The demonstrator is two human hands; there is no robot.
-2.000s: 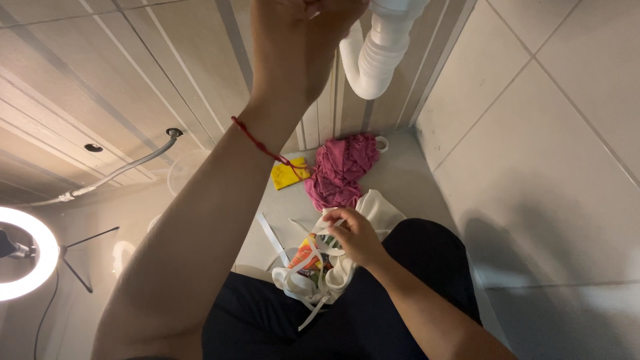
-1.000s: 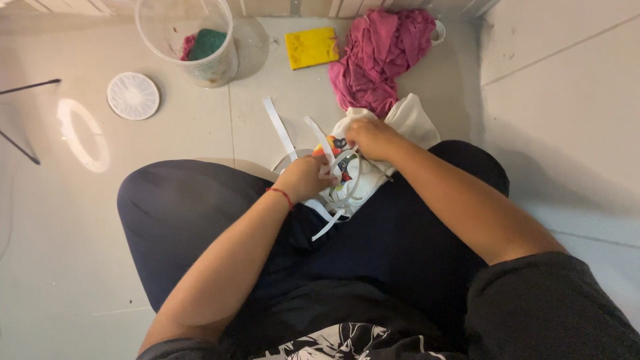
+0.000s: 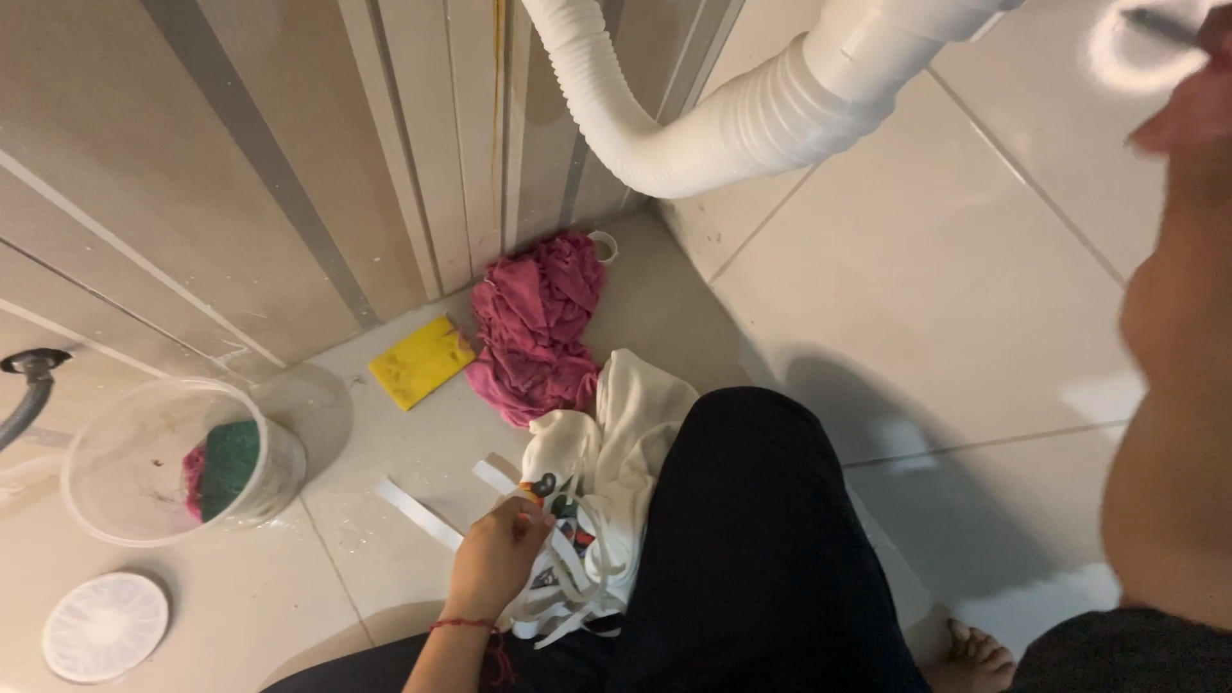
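Note:
My left hand, with a red string bracelet at the wrist, pinches something at the mouth of a white cloth bag. Orange and black show just above its fingers, and pale straps lie loosely beside them. My right hand is raised at the top right edge, blurred and partly cut off. A slim dark object shows at its fingers; its kind and the grip are unclear. A crumpled pink cloth touches the bag's upper side. A yellow sponge lies left of the cloth.
A white corrugated drain pipe hangs overhead, in front of the panelled wall. At the left stand a clear plastic tub holding a green scouring pad, and a round white drain cover or lid. My bent knee flanks the bag.
My right hand has left the bag and risen to the upper right; my left hand stays at the bag. The view has shifted, with the pipe back in sight.

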